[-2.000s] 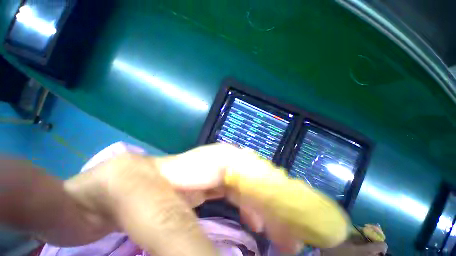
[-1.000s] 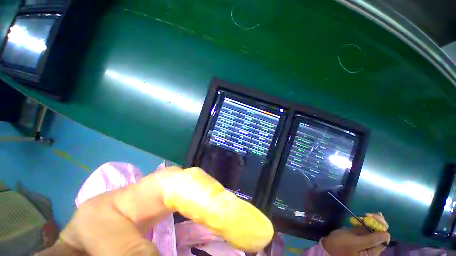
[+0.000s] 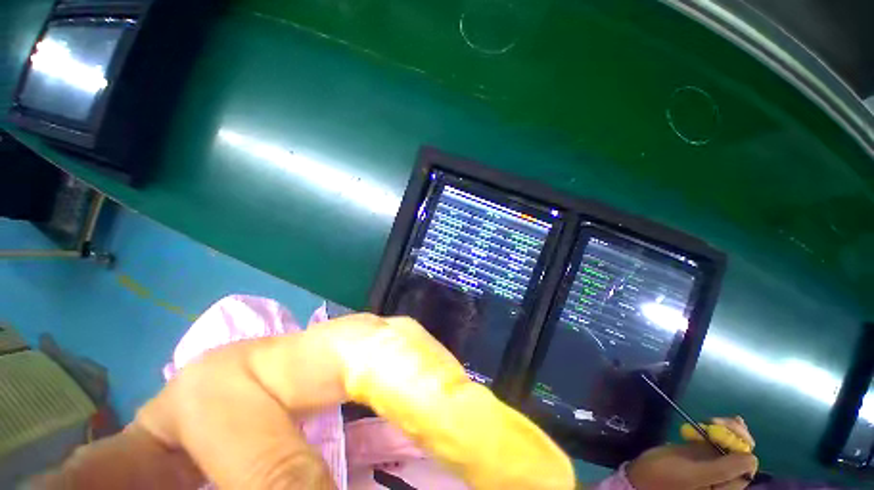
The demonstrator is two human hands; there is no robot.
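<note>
A black tray holds two tablets side by side on the green bench. The left tablet shows rows of white and green text on its upper part. The right tablet shows a dark page with green text and a glare spot. My left hand is large in front, its finger in a yellow finger cot stretched over the tray's lower left; no object shows in it. My right hand, at the lower right, holds a thin dark stylus, its tip over the right tablet's lower right edge.
A black tray block with a tablet stands at the upper left, and part of another tray shows at the right edge. A metal rail runs along the back. Blue floor and a ribbed beige object lie at the left.
My left hand has come down from over the tablets, uncovering more of both screens. The stylus in my right hand now shows clearly. The camera view has shifted slightly.
</note>
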